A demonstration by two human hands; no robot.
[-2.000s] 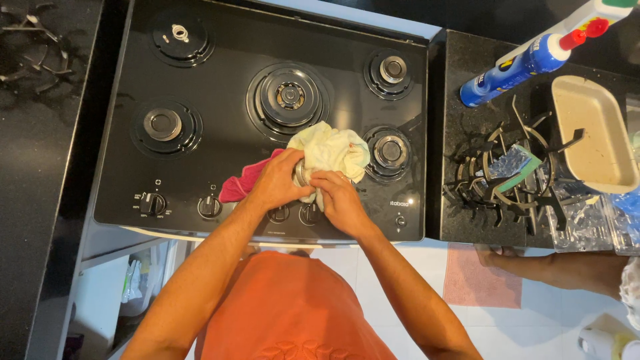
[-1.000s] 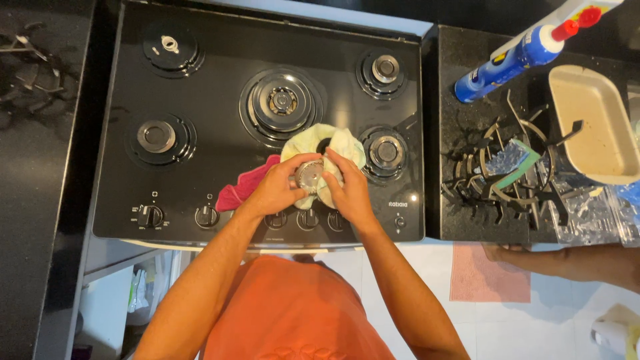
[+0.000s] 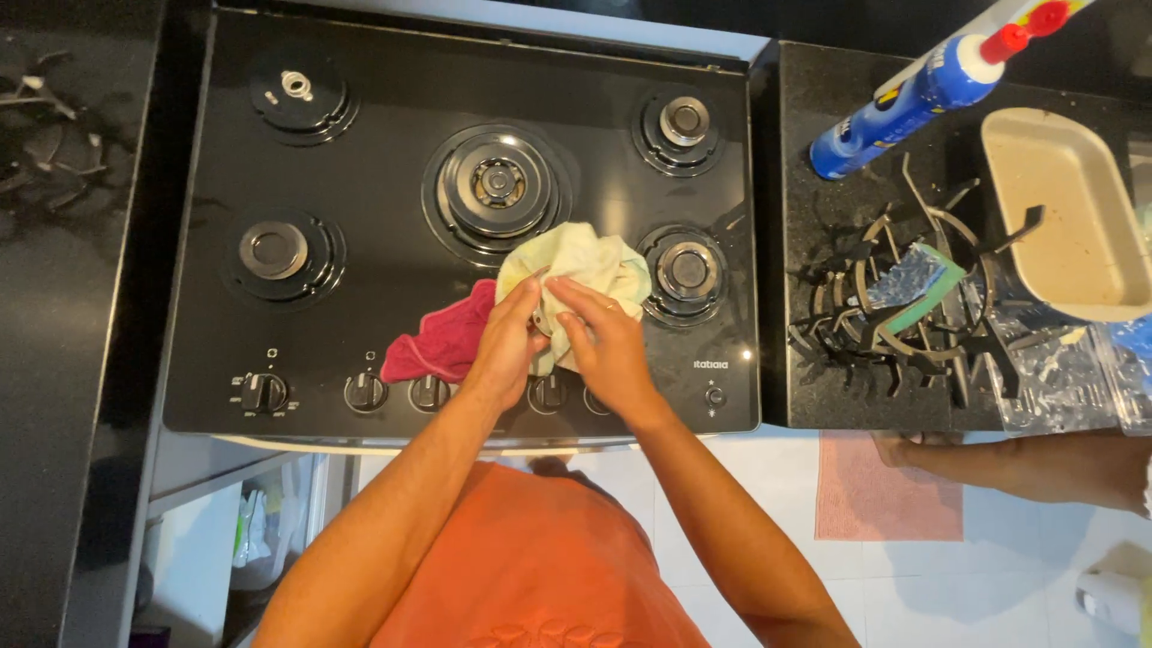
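Over the front of the black gas cooktop, my left hand holds a small metal burner part, mostly hidden by my fingers and the cloth. My right hand presses a pale yellow-white cloth against that part. A crumpled dark pink cloth lies on the cooktop just left of my left hand. Behind the hands is the large central burner. The front right burner is close to the pale cloth. At the back left, the burner base shows its bare metal fitting.
On the right counter lie stacked black pan supports with a green-edged packet on them, a blue spray bottle, a beige baking dish and clear plastic packaging. Another person's limb extends below that counter. More pan supports are at left.
One second ago a round metal and glass-like piece showed between my hands; now the pale cloth and my fingers cover most of it. The pink cloth has stayed beside my left hand.
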